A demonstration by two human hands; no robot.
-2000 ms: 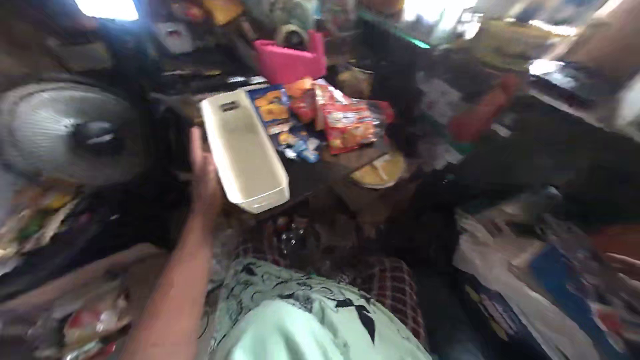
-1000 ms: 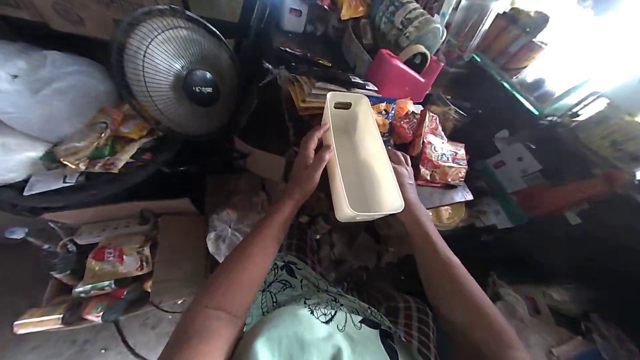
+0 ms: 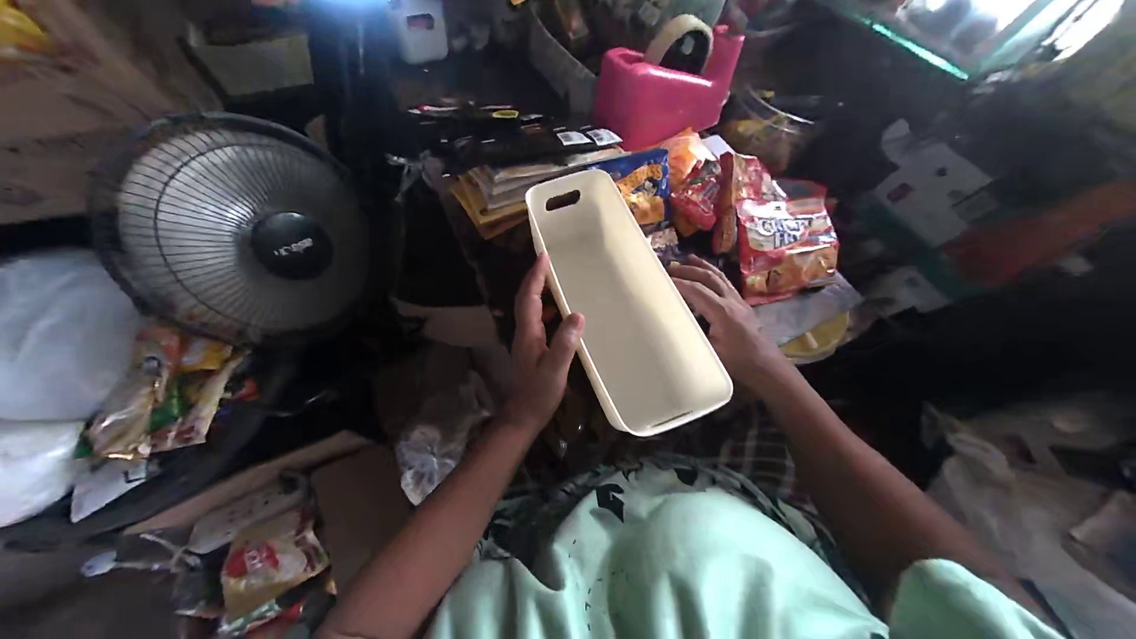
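A long cream plastic tray (image 3: 626, 302) with an oval slot at its far end is tilted in front of me, its inside facing up and bare. My left hand (image 3: 541, 355) grips its left wall, the thumb over the rim and the fingers along the outside. At the right wall is my right hand (image 3: 723, 315), its fingers extended beside the tray and partly behind it; whether they press on it cannot be told. Just beyond the tray lie a blue snack packet (image 3: 646, 182) and several red snack packets (image 3: 785, 240).
A round fan (image 3: 235, 231) stands at left, near packets (image 3: 173, 399) and white plastic bags (image 3: 58, 328). A pink plastic container (image 3: 661, 93) is behind the snacks. An open cardboard box (image 3: 346, 506) with packets sits lower left. A glass-edged case (image 3: 923, 44) is at upper right.
Two seconds ago only the left arm was plainly in view at the tray; the right hand has since come to its right side. The view has also swung about.
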